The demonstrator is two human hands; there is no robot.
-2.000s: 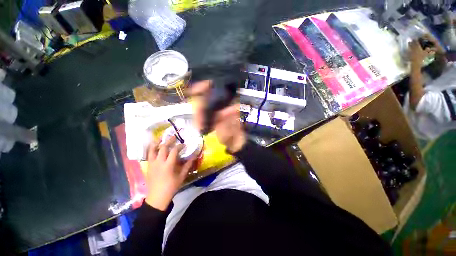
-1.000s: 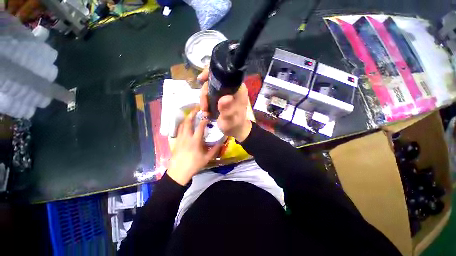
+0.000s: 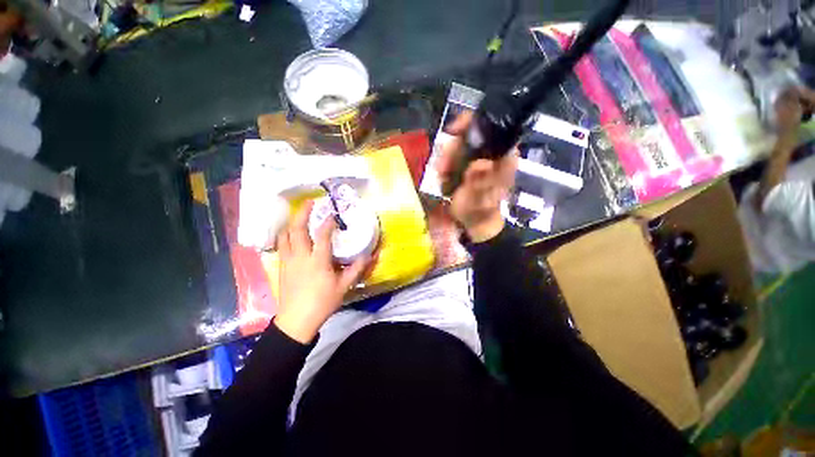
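A white plastic housing lies over the yellow padded fixture, its round cup end towards the fixture's middle. A short dark wire or strip shows on the cup. My left hand grips the cup's left and lower side. My right hand holds the black electric screwdriver, tilted and off to the right of the housing, over the white-and-black feeder boxes. The screwdriver's tip cannot be made out.
A round tin stands behind the fixture. Feeder boxes and pink printed sheets lie right. An open carton of black domes is at the lower right. A blue crate is below the bench. Another person's arm shows far right.
The screwdriver in my right hand has moved from above the cup to the right, uncovering the cup. My left hand stays on the cup. The camera view has shifted.
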